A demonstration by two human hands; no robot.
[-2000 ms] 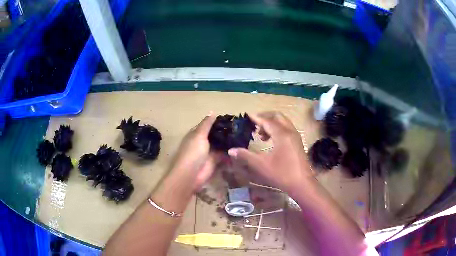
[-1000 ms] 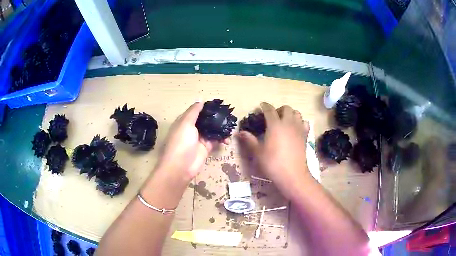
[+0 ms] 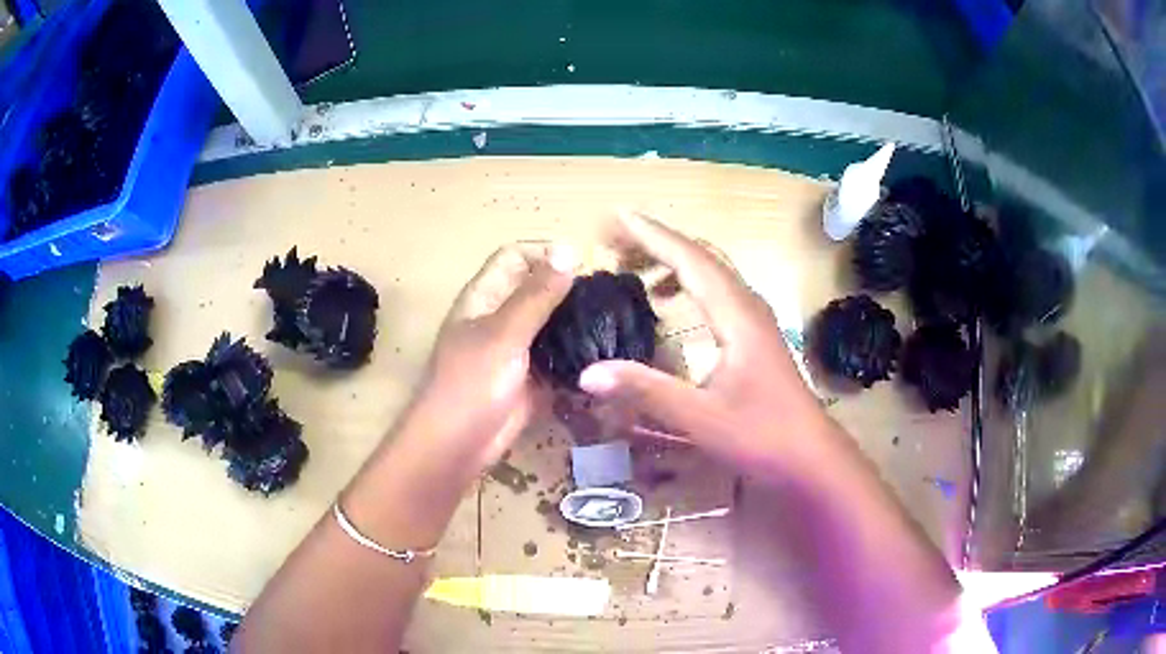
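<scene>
A glossy black spiky hair piece (image 3: 601,330) is held over the cardboard, front centre. My left hand (image 3: 501,335) grips its left side. My right hand (image 3: 716,351) is at its right side, with the thumb on its lower front and the fingers spread behind. Whether a second part is joined inside cannot be told. The glue dish (image 3: 601,507) stands below, touching a small grey block (image 3: 601,464). Thin cotton swabs (image 3: 661,552) lie crossed to its right.
Black pieces lie in clusters at left (image 3: 237,396) and right (image 3: 859,341). A white glue bottle (image 3: 854,198) stands at the right cluster. A yellow strip (image 3: 518,594) lies near the front edge. A blue crate (image 3: 151,217) is upper left, a metal rail (image 3: 512,110) behind, a clear panel at right.
The two black parts, held apart a second ago, are now together as one piece between both hands. My right hand has turned and its fingers have opened out. The whole view has shifted slightly.
</scene>
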